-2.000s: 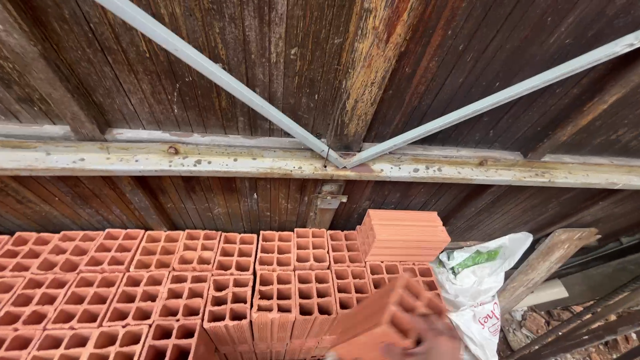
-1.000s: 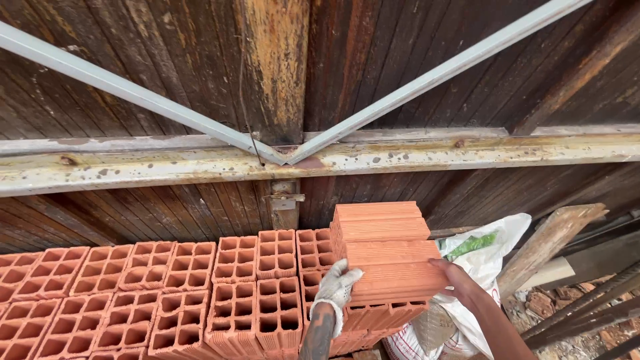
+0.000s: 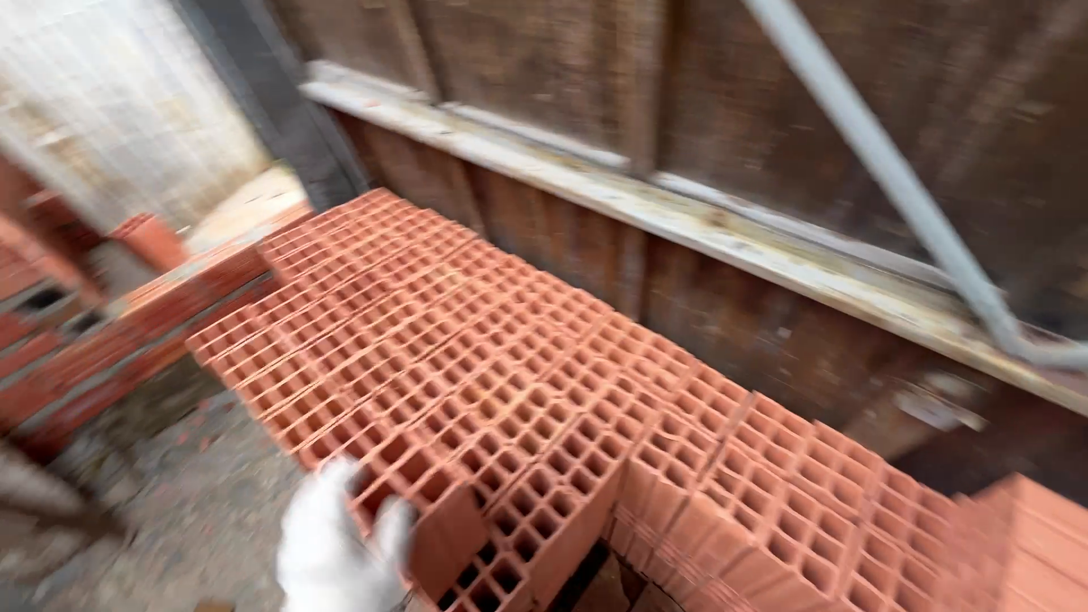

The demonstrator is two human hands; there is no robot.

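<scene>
My left hand [image 3: 344,540], in a whitish work glove, is at the bottom left, at the near edge of a stack of hollow red clay bricks [image 3: 476,357]. Its thumb and fingers are apart over the corner of a brick [image 3: 446,540]; blur hides whether they grip it. The stacked bricks stand on end with their square holes facing up. Bricks laid on their sides [image 3: 1050,544] are at the lower right, ribbed faces showing. My right hand is out of view.
A dark wooden board wall [image 3: 544,204] with a pale horizontal beam [image 3: 578,191] and a grey metal brace [image 3: 901,178] runs behind the stack. A low mortared brick wall [image 3: 161,340] is at the left. Rough grey ground [image 3: 195,484] lies below it.
The view has swung left along the stack. My left hand has left the bricks lying on top at the right end, which both hands touched one second ago. My right hand has gone out of view.
</scene>
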